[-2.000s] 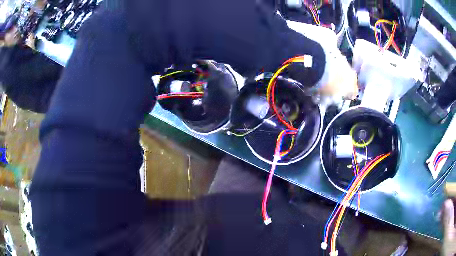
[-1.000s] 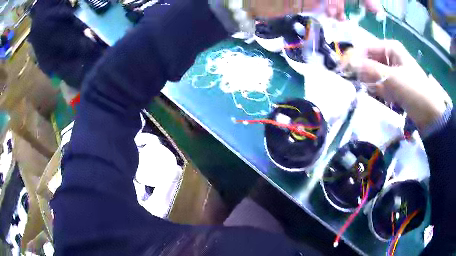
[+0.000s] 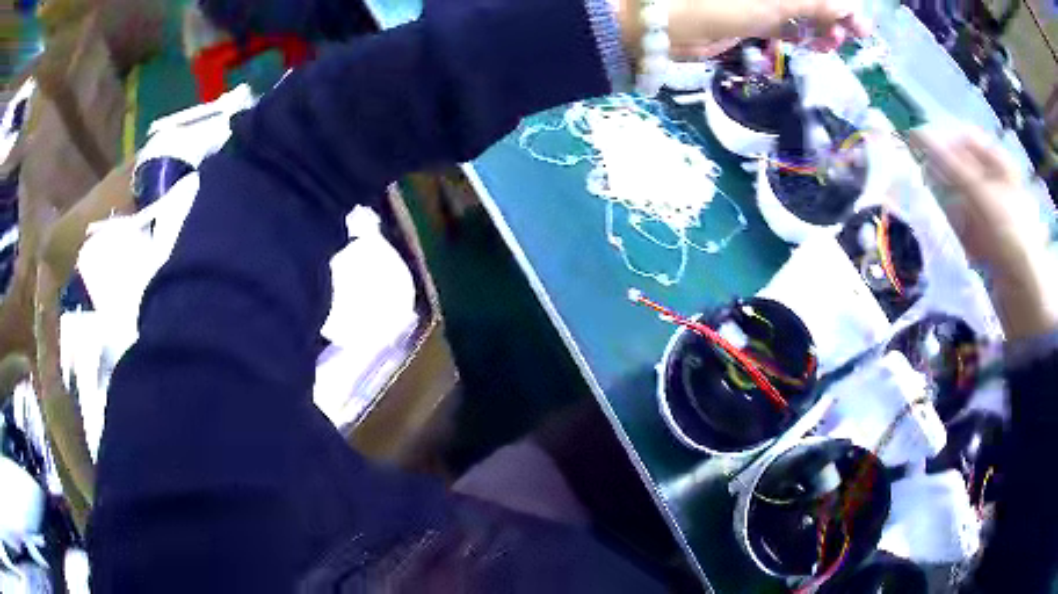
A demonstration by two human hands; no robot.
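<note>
Several white camera housings with glossy black interiors stand open end up; one near the bench edge (image 3: 694, 412) has red leads (image 3: 722, 343) reaching out over its rim. Another housing (image 3: 754, 511) stands below it, with red and orange leads. My left hand (image 3: 754, 28) is at the top edge, beside the far housing (image 3: 725, 122); its fingers are small and partly cut off, so a hold cannot be told. My right hand (image 3: 975, 192) is blurred at the right, over the far side of the housings; its fingers are unclear.
A tangled pile of thin white ties (image 3: 650, 168) lies on the green bench (image 3: 545, 238), left of the housings. Cardboard boxes (image 3: 406, 400) with white parts (image 3: 369, 284) stand on the floor at left. A red object (image 3: 238, 64) is at upper left. Dark parts (image 3: 986, 70) lie at upper right.
The view has swung, so the bench edge runs more steeply and more floor boxes show. My right hand has moved away from the housing group it was at. My left hand remains near the top edge.
</note>
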